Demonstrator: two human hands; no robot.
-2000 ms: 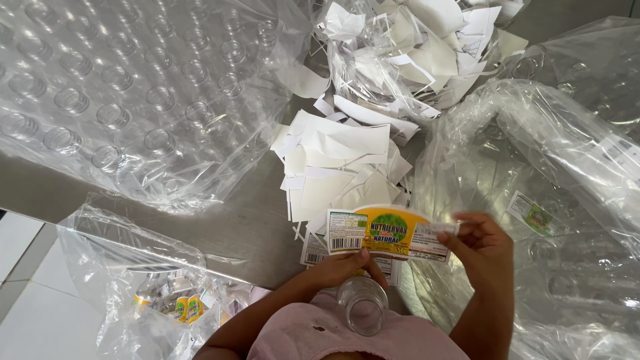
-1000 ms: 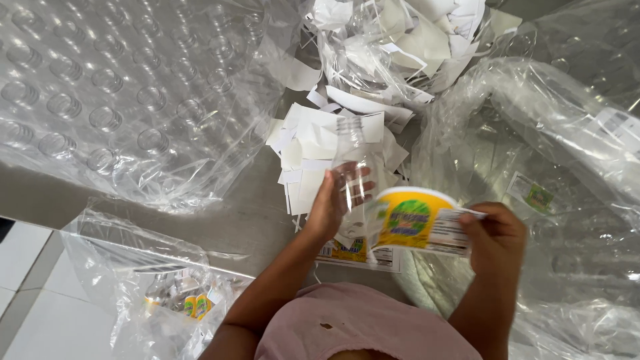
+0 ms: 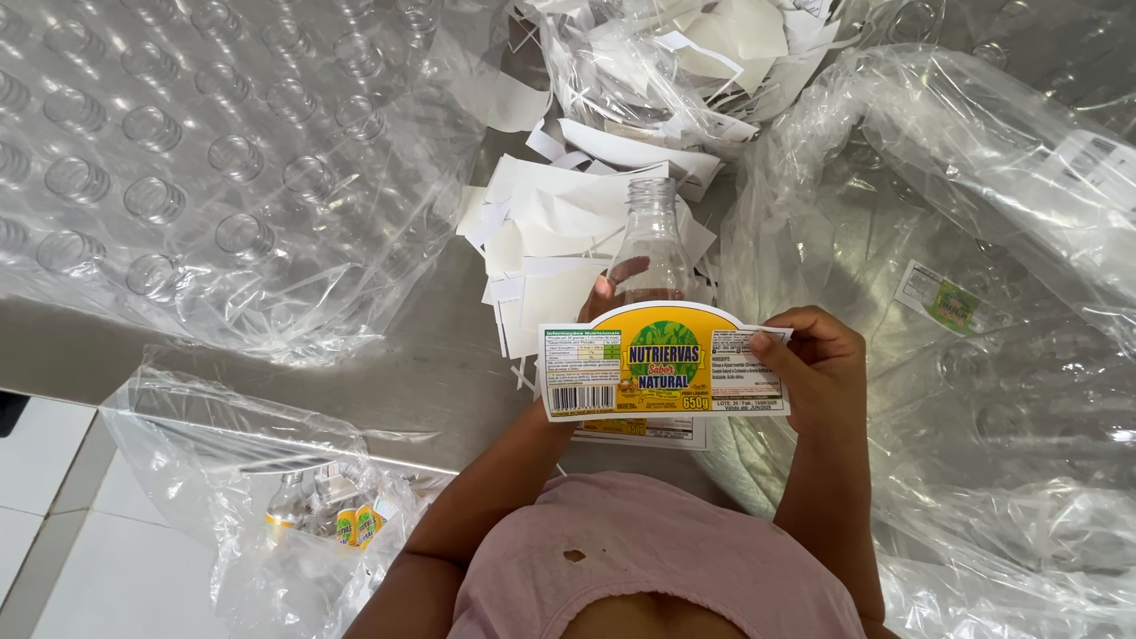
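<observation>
A clear plastic bottle [image 3: 654,235] stands neck up in my left hand [image 3: 606,293], whose fingers show behind and beside it. My right hand [image 3: 809,359] pinches the right end of a yellow and white printed label [image 3: 664,359] between thumb and fingers. The label spreads in front of the bottle and hides its lower part and most of my left hand; whether it touches the bottle I cannot tell. Just below, more printed labels [image 3: 652,435] lie on the metal table. Behind the bottle is a loose pile of white backing paper [image 3: 559,222].
Many clear bottles stand under plastic film [image 3: 240,160] at the left. A clear bag of paper scraps [image 3: 674,71] lies at the back. Large plastic bags [image 3: 941,222] cover the right side, and an open bag with labelled bottles [image 3: 359,524] is at the lower left.
The bottle, at my chest two seconds ago, has moved forward and now points neck away from me. The label has swung from beside the bottle to in front of it, still in my right hand.
</observation>
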